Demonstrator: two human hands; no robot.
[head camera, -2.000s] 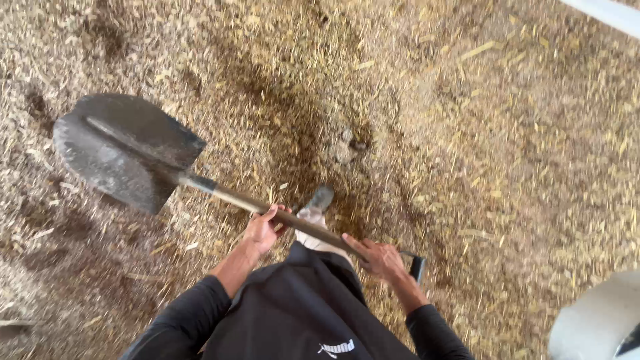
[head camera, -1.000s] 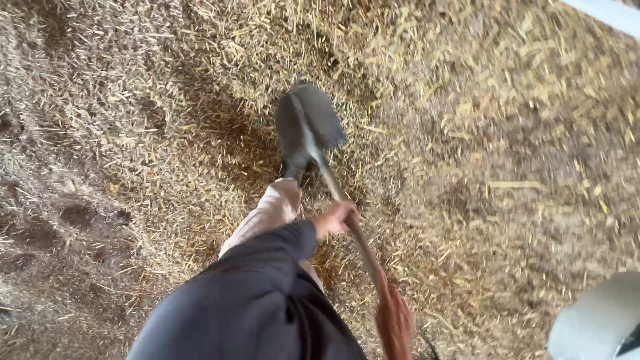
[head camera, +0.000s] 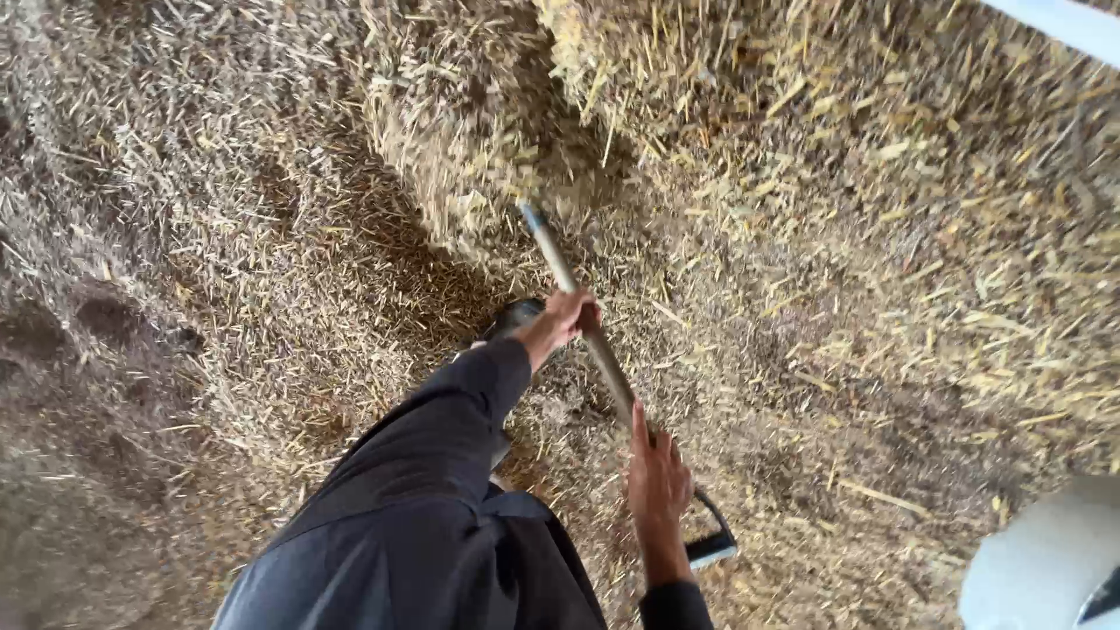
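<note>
My left hand (head camera: 569, 317) is closed around the upper part of a shovel's wooden shaft (head camera: 608, 372). Lower in the view, my right hand (head camera: 658, 472) grips the same shaft near its D-shaped handle (head camera: 713, 547), which shows just beyond the wrist. The shaft slants up and left to a bluish socket (head camera: 530, 216). Past that, the blade is hidden by a heap of chopped straw (head camera: 472, 188), blurred by motion. A dark shoe (head camera: 516, 317) stands just left of my left hand.
Loose chopped straw (head camera: 875, 306) covers the ground, with a raised mound at the top. Dark hollows (head camera: 105, 315) mark the ground at left. A white bar (head camera: 1063, 24) crosses the top right corner; a pale rounded object (head camera: 1032, 560) sits at bottom right.
The shovel has swung from pointing left to pointing up and away, both hands staying on it. Its blade, bare in the earlier frames, is now hidden by straw.
</note>
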